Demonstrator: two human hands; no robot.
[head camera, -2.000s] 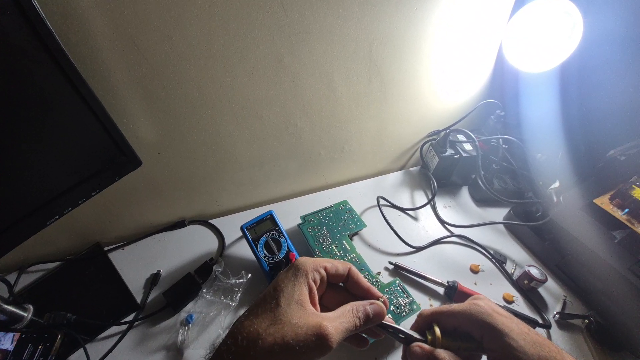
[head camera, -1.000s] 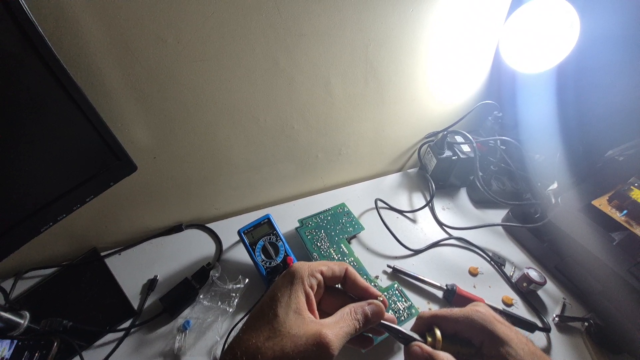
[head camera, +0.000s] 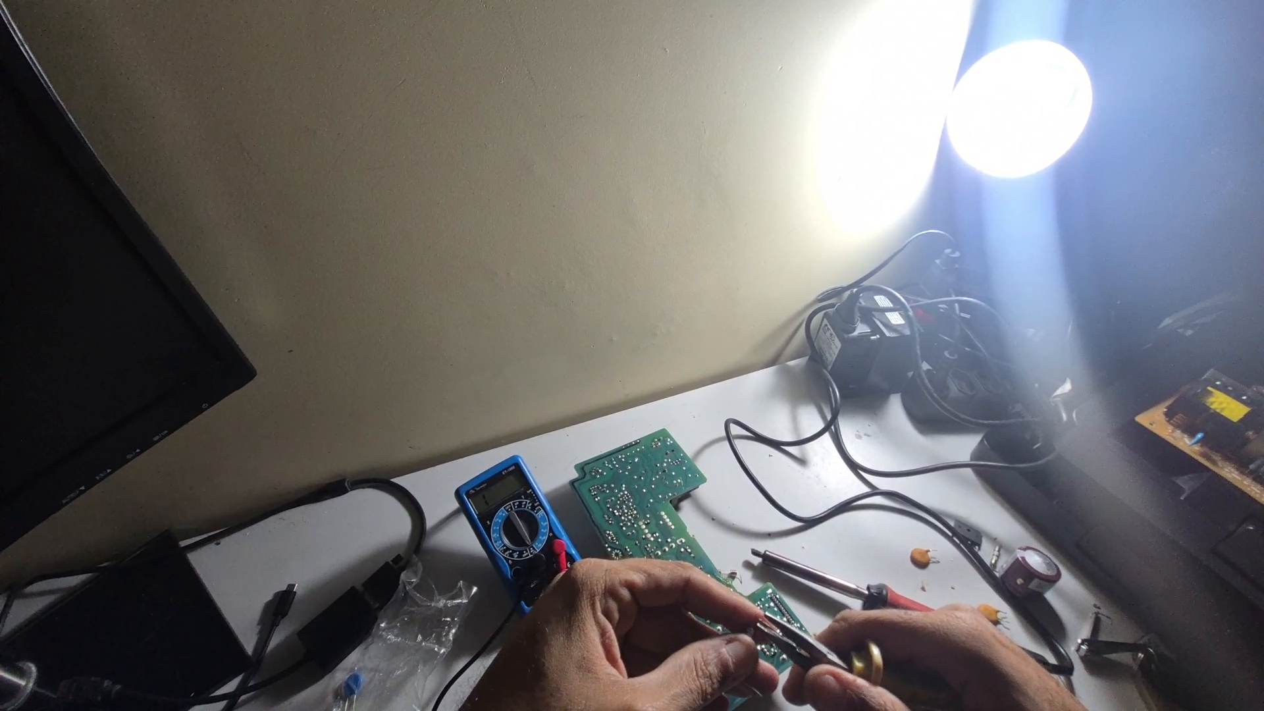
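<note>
My left hand (head camera: 642, 632) pinches something small, mostly hidden by the fingertips, above the lower end of the green circuit board (head camera: 647, 494). In my right hand (head camera: 928, 657) are pliers (head camera: 800, 647) with narrow metal jaws, whose tips meet the left fingertips. A brass-coloured round part (head camera: 867, 662) shows beside the right fingers. Left of the board lies a blue digital multimeter (head camera: 518, 528) with a red probe plug (head camera: 561, 555). A soldering iron (head camera: 810, 573) with a red handle lies just beyond my right hand.
Orange disc components (head camera: 922, 558) and a cylindrical capacitor (head camera: 1030, 571) lie at right. Black cables (head camera: 839, 425) run back to a black adapter (head camera: 864, 341). A clear plastic bag (head camera: 410, 617), a black box (head camera: 118, 632) and a monitor (head camera: 99, 276) are at left. A bright lamp (head camera: 1020, 109) shines above.
The plier tips have come up against the left fingertips and the right hand has shifted slightly. The left hand still pinches at about the same spot over the board.
</note>
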